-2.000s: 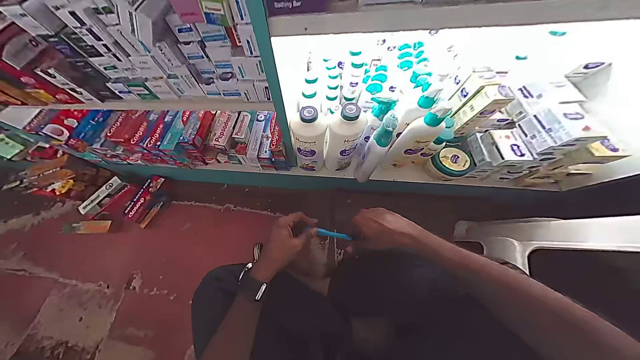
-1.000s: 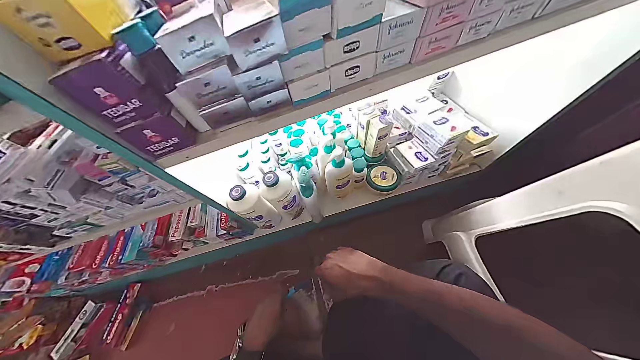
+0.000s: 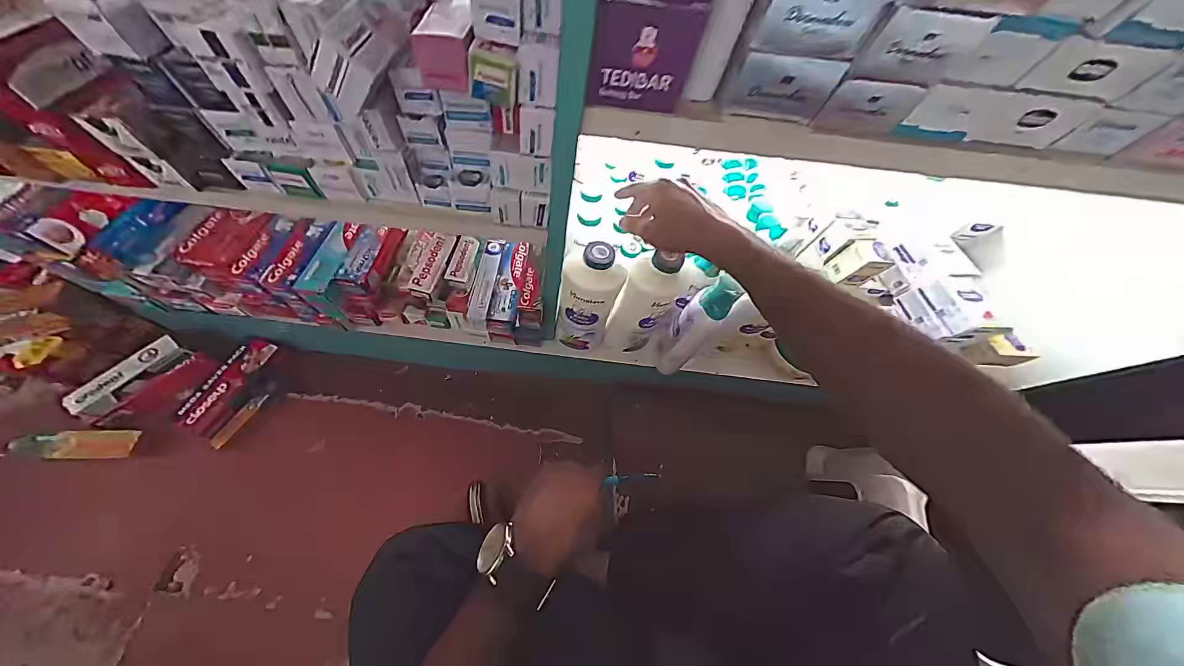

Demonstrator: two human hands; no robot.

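My right hand [image 3: 666, 213] reaches into the lit shelf, fingers apart, just above the dark cap of a white Himalaya bottle [image 3: 647, 301]. Nothing shows in its grasp, though its underside is hidden. A matching bottle [image 3: 589, 296] stands to the left, and a pump bottle with a teal top [image 3: 708, 319] leans at the right. Low over my lap, my left hand [image 3: 560, 518] is blurred, with a watch on the wrist. A thin blue object [image 3: 634, 478] sticks out at its fingertips and appears held there; what it is cannot be told.
Toothpaste cartons [image 3: 296, 259] fill the lower left shelf. Fallen Closeup boxes [image 3: 222, 388] lie on the red floor [image 3: 370, 481]. Small cartons [image 3: 925, 287] are stacked in the lit shelf. A teal upright divider [image 3: 566, 166] separates the shelves. A pale plastic chair [image 3: 869, 476] stands at the right.
My right hand has left the spot beside my left hand above my lap and moved up and forward into the lit shelf. The view has swung considerably between frames.
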